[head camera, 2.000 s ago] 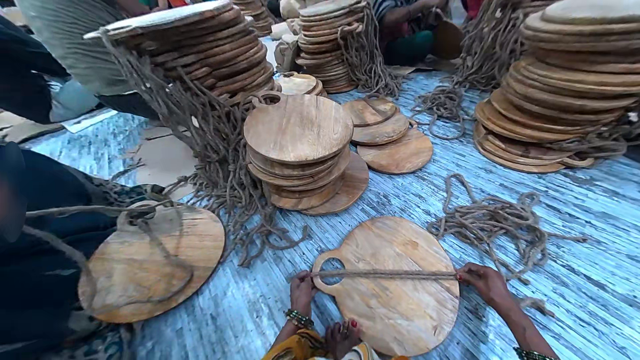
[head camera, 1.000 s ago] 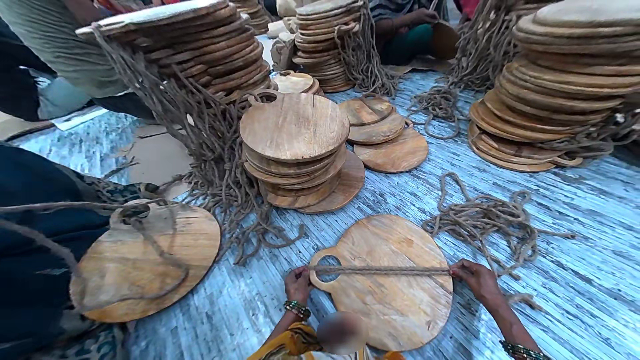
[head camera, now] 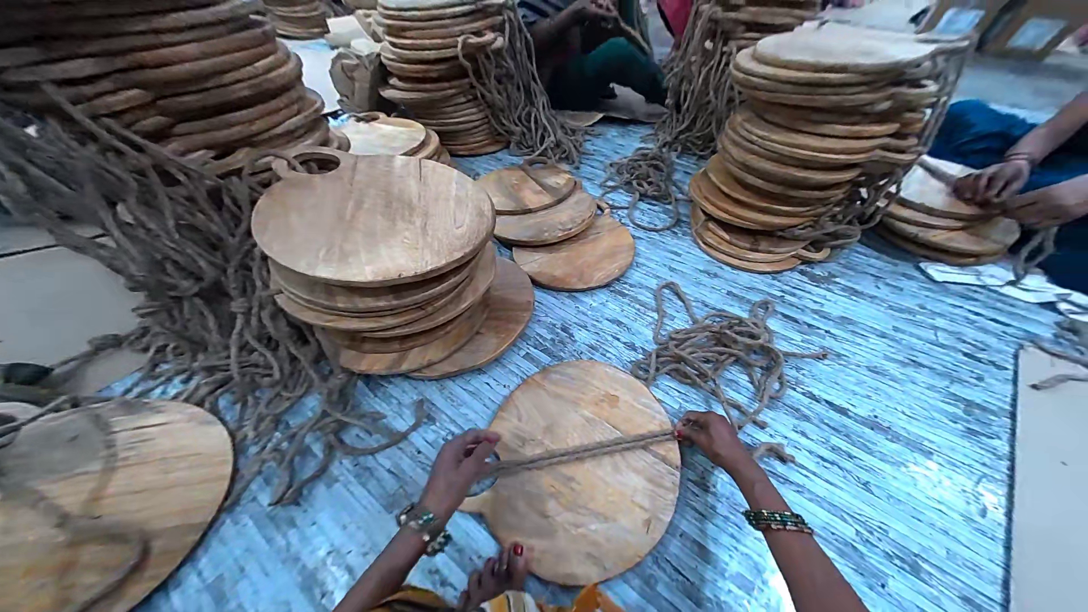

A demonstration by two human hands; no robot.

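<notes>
A round wooden board (head camera: pixel 586 518) with a handle at its left lies flat on the blue patterned floor. Across it runs a doubled length of brown rope (head camera: pixel 586 450). My left hand (head camera: pixel 463 463) pinches the rope at the board's left edge, partly covering the handle. At the right edge, my right hand (head camera: pixel 710 435) grips the rope's other end between thumb and fingers. Bare toes touch the board's lower left edge. A loose heap of rope (head camera: pixel 722 353) lies just beyond the right hand.
Stacked round boards (head camera: pixel 374 221) stand ahead on the left, beside hanging rope strands (head camera: pixel 246 323). Another tall stack (head camera: pixel 799 144) rises at the right. A large board (head camera: pixel 127 501) is at the lower left. A person's hands (head camera: pixel 1003 191) work over boards at the far right.
The rope stays stretched between my hands, but its left end has come away from the handle hole to the board's edge. The view has swung to the right.
</notes>
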